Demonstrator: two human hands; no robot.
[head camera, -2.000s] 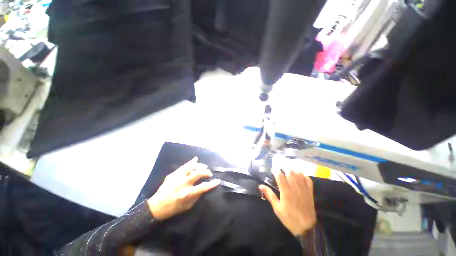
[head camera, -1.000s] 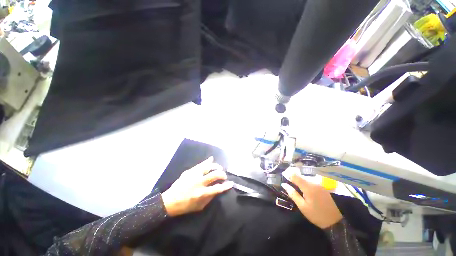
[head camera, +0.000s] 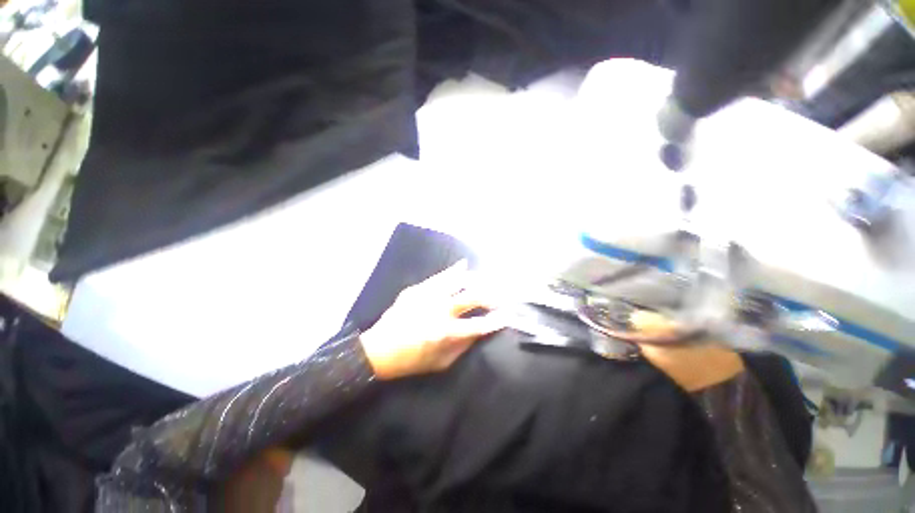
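A large black garment panel (head camera: 502, 421) lies over the bed and hangs toward my lap. A narrow shiny strap (head camera: 542, 326) runs across it between my hands; its buckle cannot be made out. My left hand (head camera: 431, 321) lies on the panel left of the strap, fingertips at the strap's left end. My right hand (head camera: 687, 351) is partly hidden behind the machine head, with its fingers near the presser foot area. The white machine head (head camera: 642, 266) with its blue stripe is blurred. Glare hides the needle.
Black cloth (head camera: 251, 130) hangs at the upper left. The white table (head camera: 251, 291) shows below it. A beige machine (head camera: 30, 130) stands at the far left. A dark tube (head camera: 732, 50) is above the needle area. More dark cloth lies at the lower left.
The view has shifted, and the machine head appears further right and larger. My right hand has gone further behind the head. The buckle seen beside it earlier no longer shows clearly.
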